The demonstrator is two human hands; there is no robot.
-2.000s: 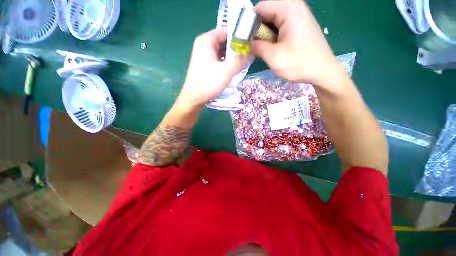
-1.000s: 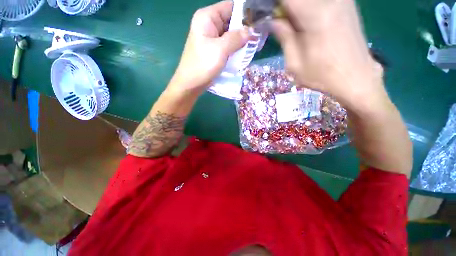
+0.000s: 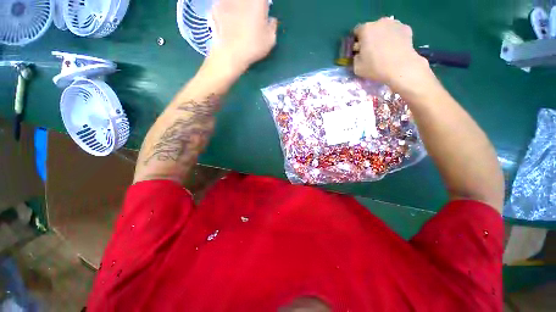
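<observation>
My left hand [image 3: 241, 30] is at the top, left of centre, over a white fan head [image 3: 194, 25] whose slotted grille shows at the hand's left; its fingers are partly hidden. My right hand [image 3: 387, 52] is closed around the mallet [image 3: 348, 50], just above the bag. The mallet's head shows left of the fist and its black handle sticks out to the right. The clear bag of caps [image 3: 341, 128], full of red and pink discs with a white label, lies on the green bench in front of me.
More white fans stand at the upper left [image 3: 94, 15], and one clip fan [image 3: 94, 116] lies below them. A second hand tool [image 3: 21, 94] lies at the left bench edge. A grey-white bracket [image 3: 530, 53] and crumpled plastic bags [image 3: 535, 173] are at the right. A brown box [image 3: 85, 195] is below left.
My left hand has moved left with the fan, away from the mallet. My right hand has moved right and lowered the mallet towards the bench behind the bag.
</observation>
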